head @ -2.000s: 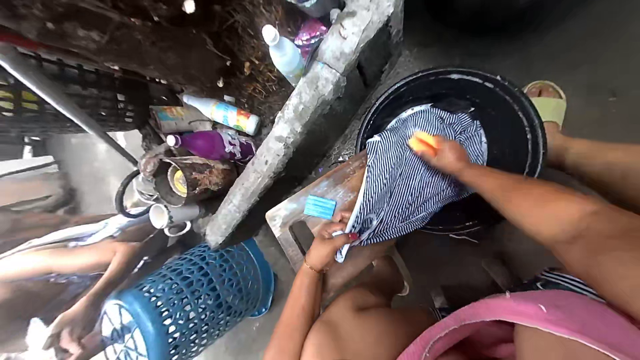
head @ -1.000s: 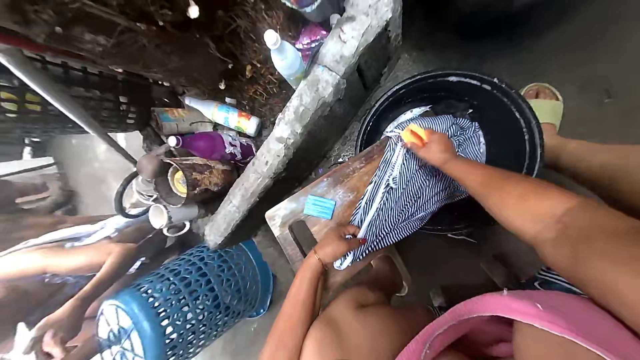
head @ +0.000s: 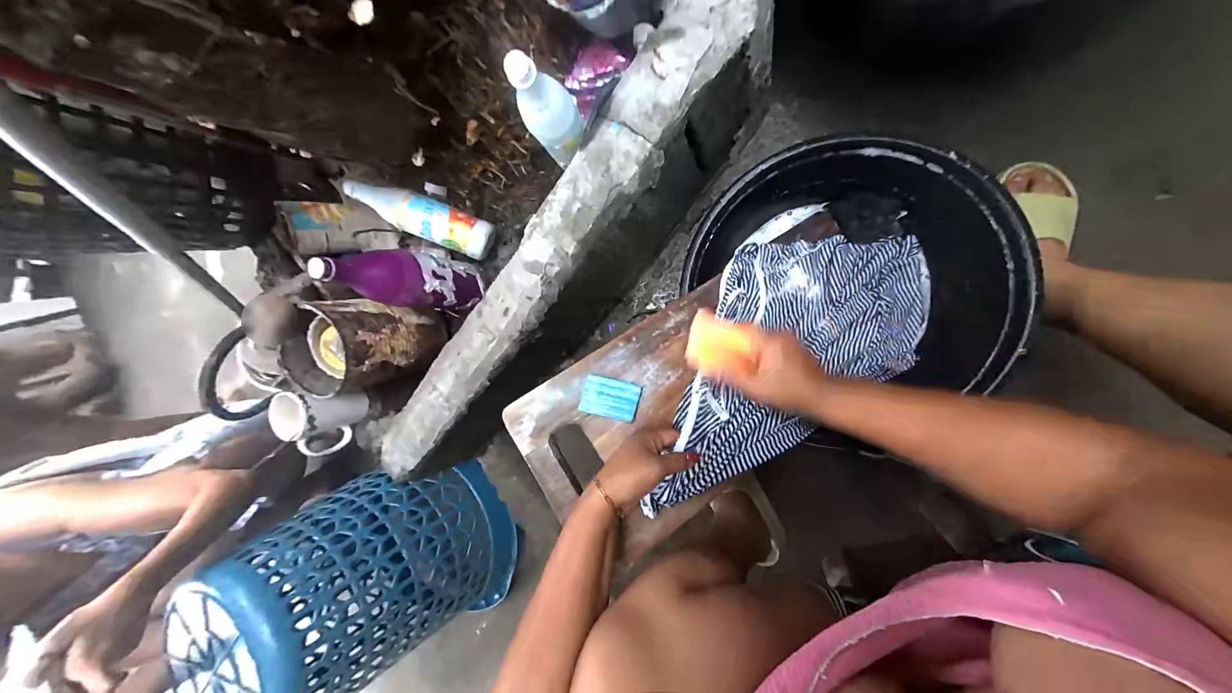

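Observation:
A navy-and-white striped cloth [head: 818, 298] lies over a wooden washboard [head: 549, 414] and hangs into a round black basin [head: 1011, 289]. My left hand [head: 640, 470] grips the cloth's lower edge on the board. In my right hand [head: 780, 371] is a blurred orange-yellow block [head: 720, 346], perhaps soap or a brush, against the cloth near its white seam. A blue ridged bar [head: 610, 397] rests on the board above my left hand. Dark cloth [head: 866, 217] sits inside the basin.
A rough concrete ledge [head: 539, 250] runs beside the board. Beyond it are a purple bottle [head: 385, 279], a white bottle [head: 423, 217], a rusty can [head: 385, 346] and a white mug [head: 313, 416]. A blue plastic basket [head: 375, 568] lies at lower left, near another person's hand [head: 96, 640].
My right hand with the orange-yellow block has moved from the cloth's upper part over the basin down toward my left hand. The left hand still holds the cloth's lower edge.

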